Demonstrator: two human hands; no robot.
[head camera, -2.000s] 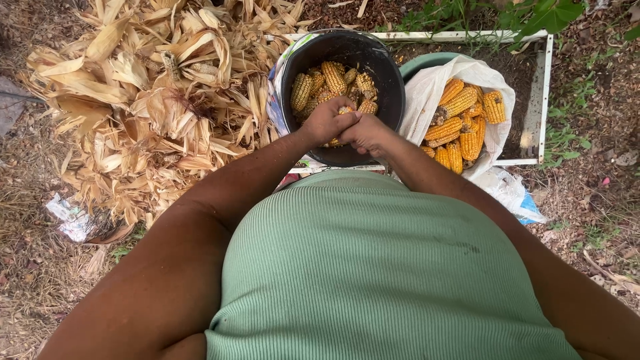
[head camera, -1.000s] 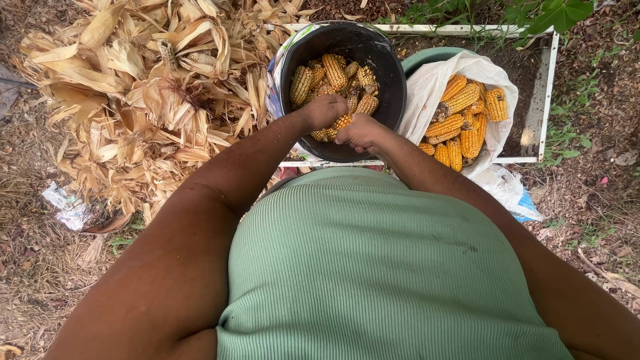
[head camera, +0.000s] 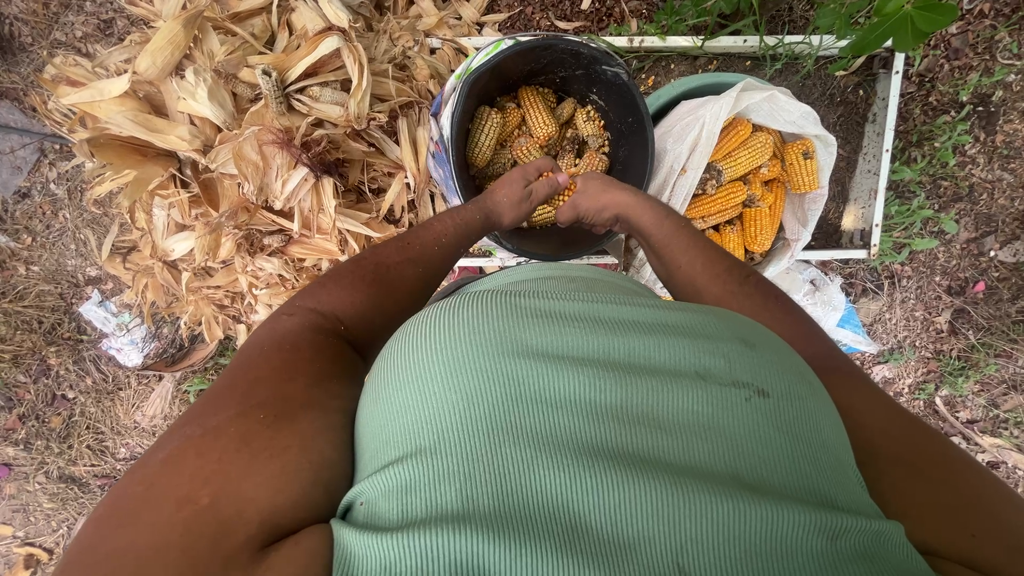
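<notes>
Over the near part of a black bucket (head camera: 632, 152), both my hands meet around an ear of corn (head camera: 546, 214). My left hand (head camera: 522, 192) grips it from the left, with the thumb across towards the other hand. My right hand (head camera: 596, 202) is closed around its right end; the fingers hide much of that ear. Inside the bucket lie several husked ears of corn (head camera: 538, 116), some with dark or damaged kernels. A white woven sack (head camera: 688, 160) to the right holds several bright yellow ears (head camera: 744, 156).
A heap of dry corn husks (head camera: 240, 176) lies left of the bucket, with a few cobs among it. A white metal frame (head camera: 880, 160) surrounds the bucket and sack. Behind the sack shows a green tub rim (head camera: 688, 90). A green leafy plant (head camera: 904, 24) hangs at the upper right.
My hands were clasped together two seconds ago, then slightly apart over the corn; now they are close together around an ear. The bucket and the sack have stayed in place.
</notes>
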